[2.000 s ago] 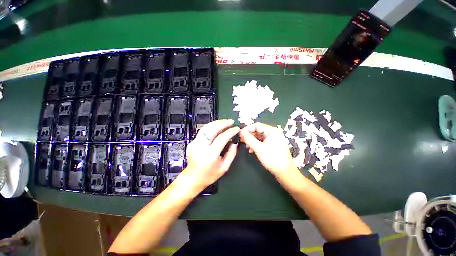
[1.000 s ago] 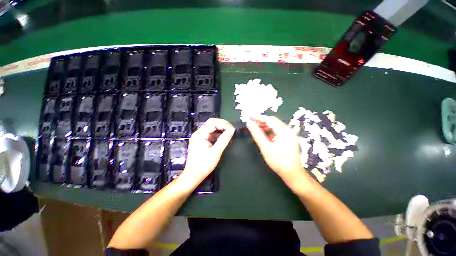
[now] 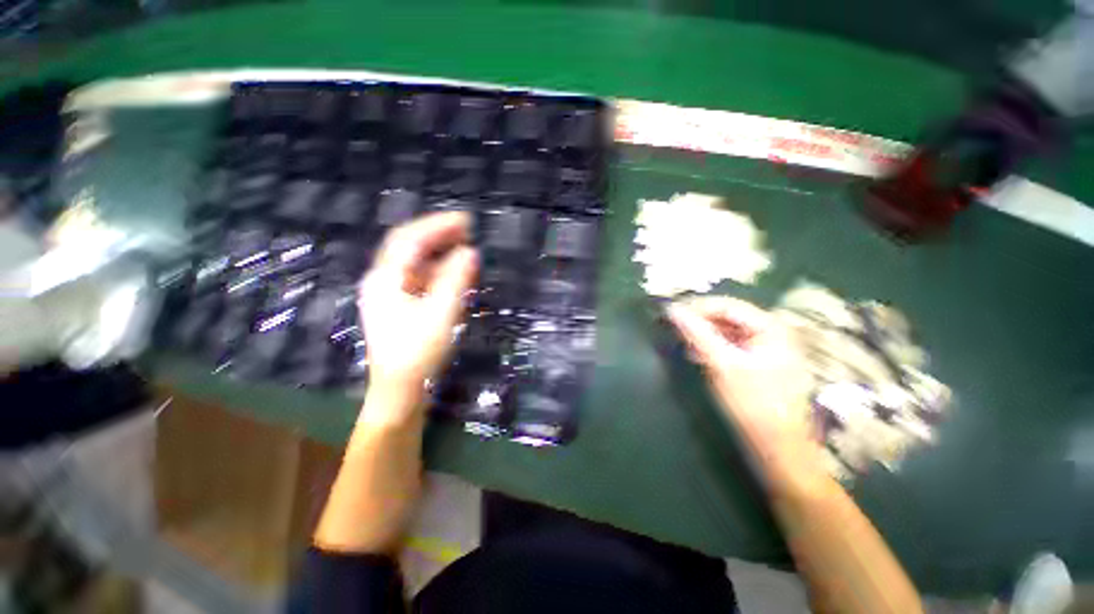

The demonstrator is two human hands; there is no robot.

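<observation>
The frame is blurred by motion. A large glossy black blister tray [image 3: 588, 258] with rows of black housings [image 3: 510, 234] lies left of centre. My left hand [image 3: 414, 294] is over the middle of the tray, fingers curled; I cannot tell if it holds anything. My right hand [image 3: 750, 372] is right of the tray, below the white scrap pile [image 3: 696, 244], thumb and fingers close together. A small dark spot shows at its fingertips, too blurred to identify. The mixed pile of black and cream bits [image 3: 870, 384] lies right of and partly behind my right hand.
A dark slab with a red image [image 3: 918, 198] is at the upper right. White tape with red lettering [image 3: 744, 134] edges the dark green bench, beyond it a brighter green strip [image 3: 672, 54]. A blurred white fan [image 3: 96, 294] is at the left edge, a brown cardboard box [image 3: 228, 468] below the bench.
The view has shifted and tilted, and is now blurred. My left hand has moved left, from beside my right hand to over the tray. My right hand remains near the white pile.
</observation>
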